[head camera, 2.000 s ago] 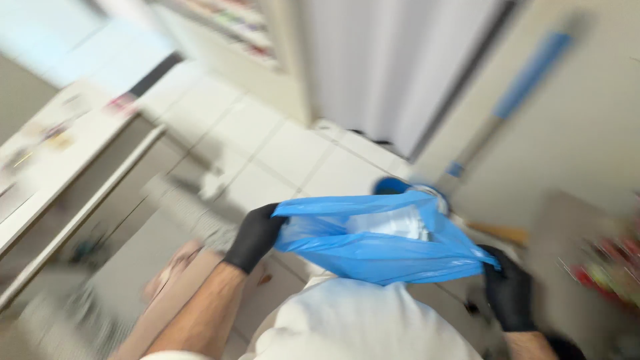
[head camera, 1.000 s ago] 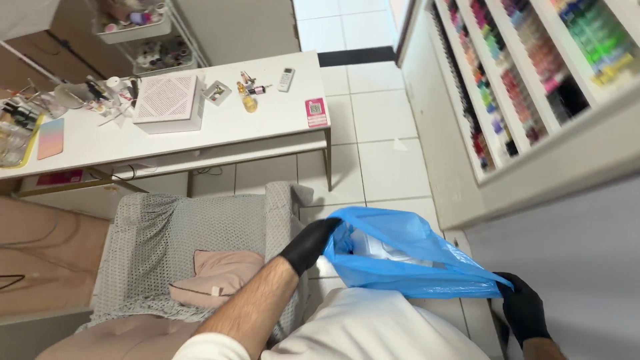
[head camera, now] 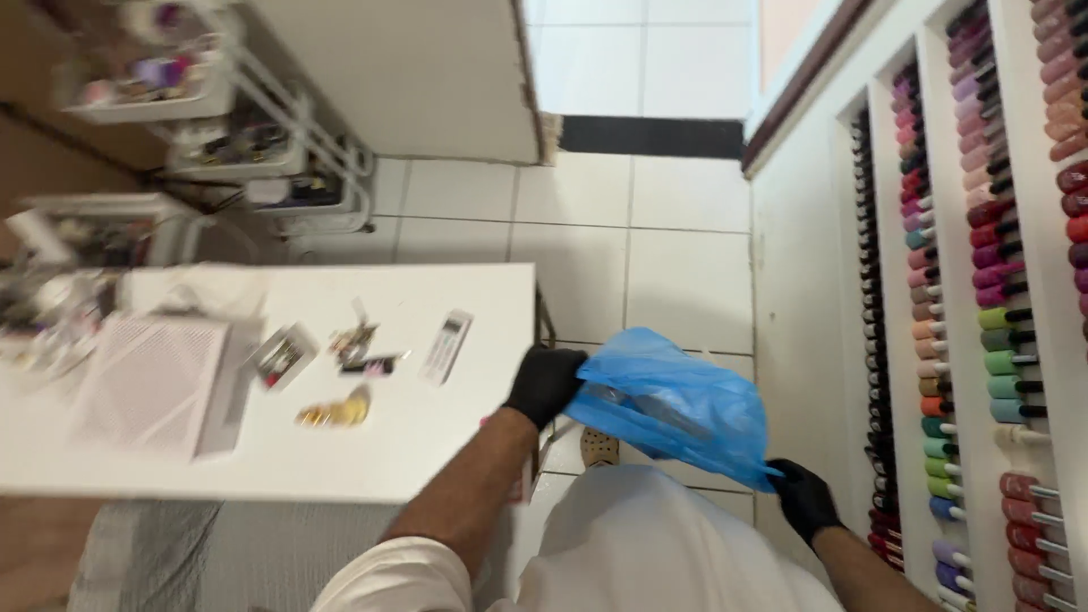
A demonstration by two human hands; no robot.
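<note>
A translucent blue plastic bag (head camera: 680, 408) hangs between my two hands in front of my body, its mouth spread apart. My left hand (head camera: 548, 384), in a black glove, grips the bag's left edge beside the corner of the white table. Also gloved in black, my right hand (head camera: 799, 497) pinches the bag's lower right edge near the polish rack. The bag's contents are hard to make out through the plastic.
The white table (head camera: 340, 467) at left holds a pinkish-white box (head camera: 149, 387), a remote control (head camera: 446, 347) and small items. Behind it stands a white tiered cart (head camera: 297, 170). A nail polish rack (head camera: 952, 340) lines the right wall. White tiles (head camera: 688, 268) lead to a doorway.
The view has swung round and moved toward the doorway. The table and polish rack now flank me. Both hands still hold the blue bag, whose white contents no longer show plainly.
</note>
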